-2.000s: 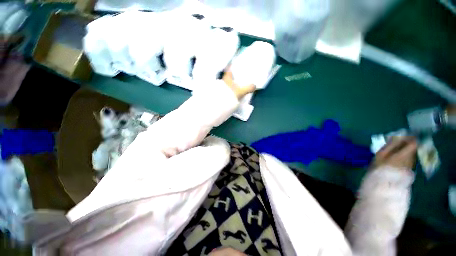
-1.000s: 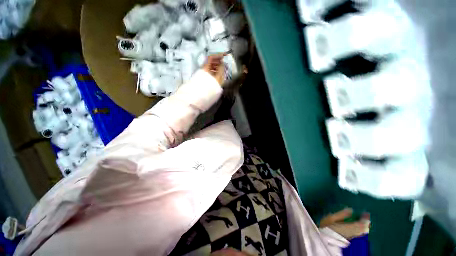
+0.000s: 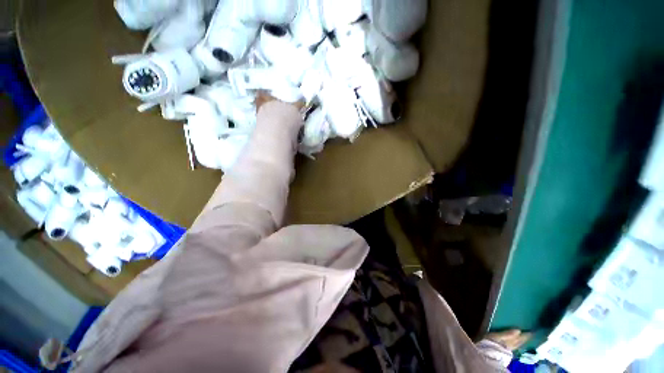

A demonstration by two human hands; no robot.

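Observation:
White security cameras (image 3: 161, 75) lie heaped in a brown parts carton (image 3: 357, 175), some with dark round lens faces and thin antennas showing. My left hand (image 3: 275, 99) reaches down into the heap. Its fingers are mostly hidden among the cameras, so I cannot tell if it grips one. My right hand (image 3: 510, 338) is small at the lower right, on the green bench edge, with fingers extended and nothing seen in it.
The green bench (image 3: 575, 160) runs down the right side, with a row of white cameras (image 3: 619, 291) at its far right. A blue bin (image 3: 156, 226) holding more loose cameras (image 3: 73, 200) stands left of the carton. Clear plastic (image 3: 477, 207) lies between carton and bench.
The view has swung from the bench towards the carton. My left hand has moved from the bench into the carton, then deeper among the cameras. My right hand stays by the bench.

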